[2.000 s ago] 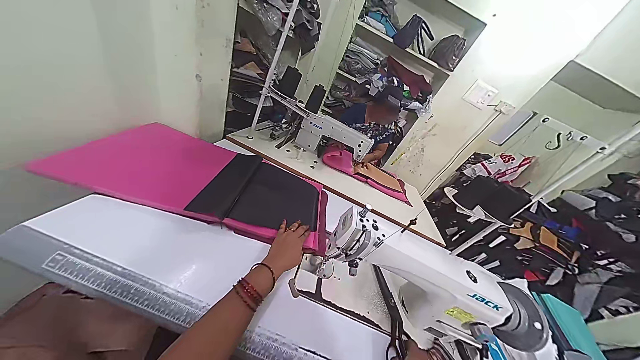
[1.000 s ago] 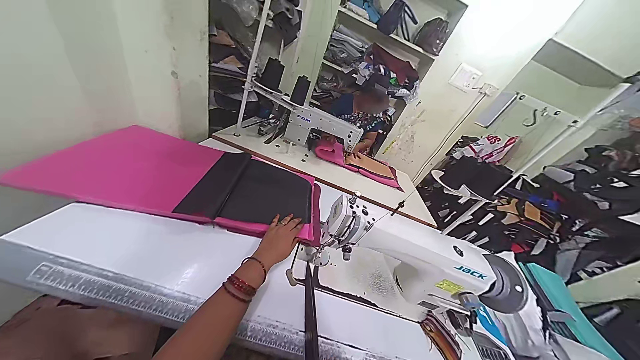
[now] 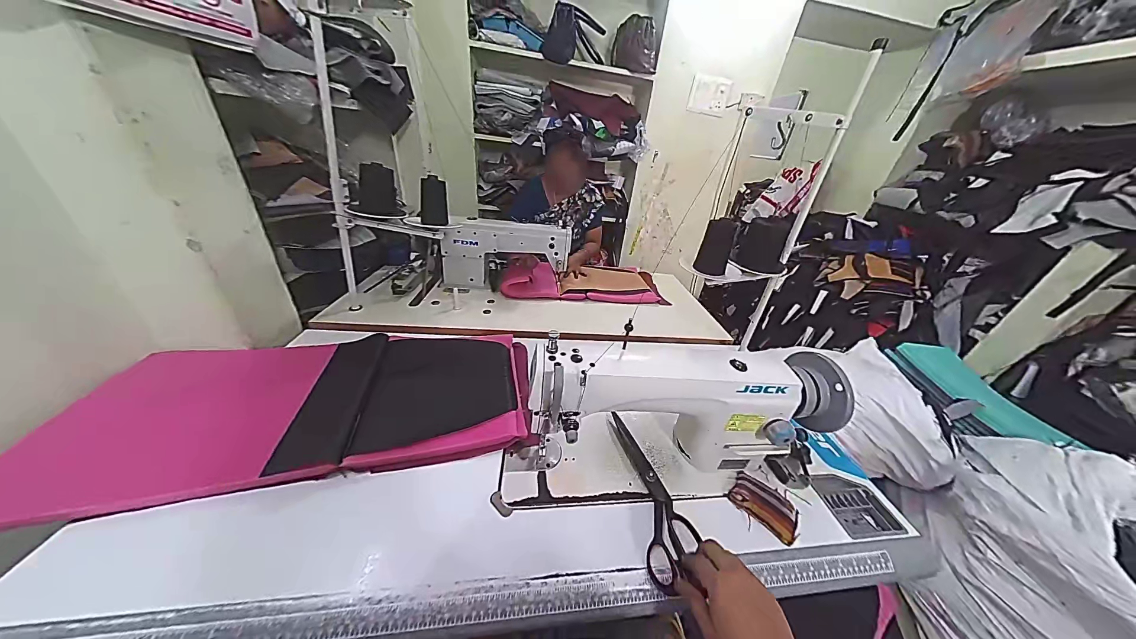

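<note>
My right hand is at the lower edge, its fingers on the handle loops of black-handled scissors. The scissors lie over the machine bed and table, blades together, tips pointing up and left. My left hand is out of view. A white Jack sewing machine stands behind the scissors. Left of its needle area lies a folded pink fabric piece with a black panel; its right edge reaches the presser foot area. A small bundle of striped cloth scraps rests right of the scissors.
A ruler strip runs along the front table edge. Thread cones stand behind the machine. Across from me a person works pink and tan fabric at another sewing machine. White cloth or sacks and teal fabric lie at right.
My left hand, earlier on the black panel beside the needle area, has left the view. My right hand now shows at the scissors. The view has levelled and shifted strongly.
</note>
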